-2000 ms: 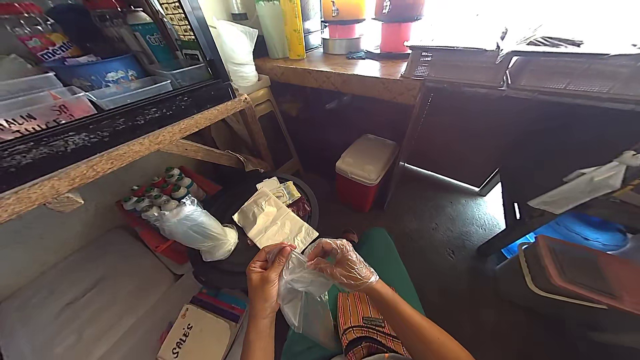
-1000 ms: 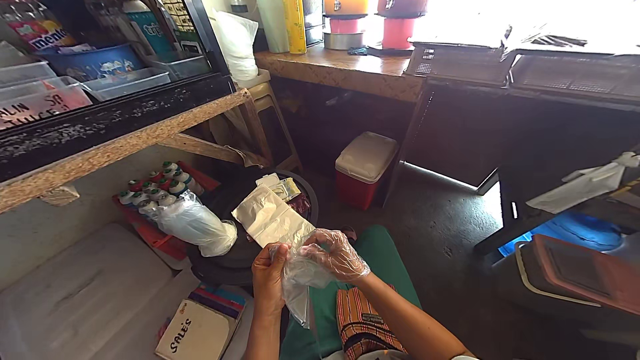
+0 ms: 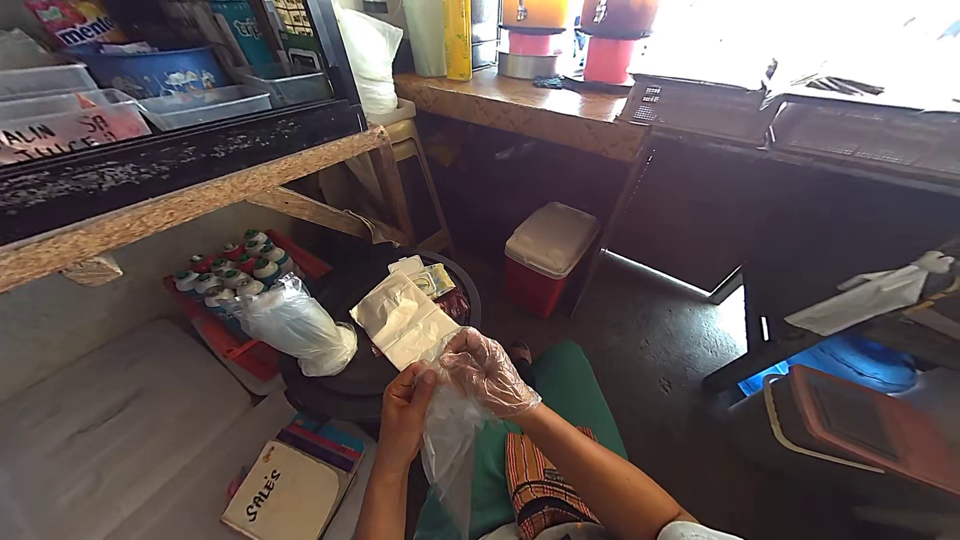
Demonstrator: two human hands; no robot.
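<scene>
My left hand (image 3: pixel 409 401), bare, pinches the top edge of a thin clear plastic bag (image 3: pixel 450 450) that hangs down over my lap. My right hand (image 3: pixel 487 371) wears a clear disposable plastic glove, and its fingers grip the same bag beside the left fingertips. Just beyond both hands, a stack of pale plastic sheets or bags (image 3: pixel 401 315) lies on a round black surface (image 3: pixel 337 394). Left of that stack is a bundle in clear plastic (image 3: pixel 296 326). Green cloth (image 3: pixel 585 390) covers my leg, with a striped woven pouch (image 3: pixel 532 472) on my lap.
Capped bottles (image 3: pixel 232 274) stand in a red crate (image 3: pixel 259 360) at left, below a wooden shelf edge (image 3: pixel 187 191). A notebook (image 3: pixel 281 491) bearing writing lies lower left. Ahead is a red cooler with a pale lid (image 3: pixel 551 240); another lidded container (image 3: pixel 862 420) stands at right.
My hands stay together at the bag's top edge; the fingers have shifted a little on the film. The bag hangs longer and narrower than two seconds ago.
</scene>
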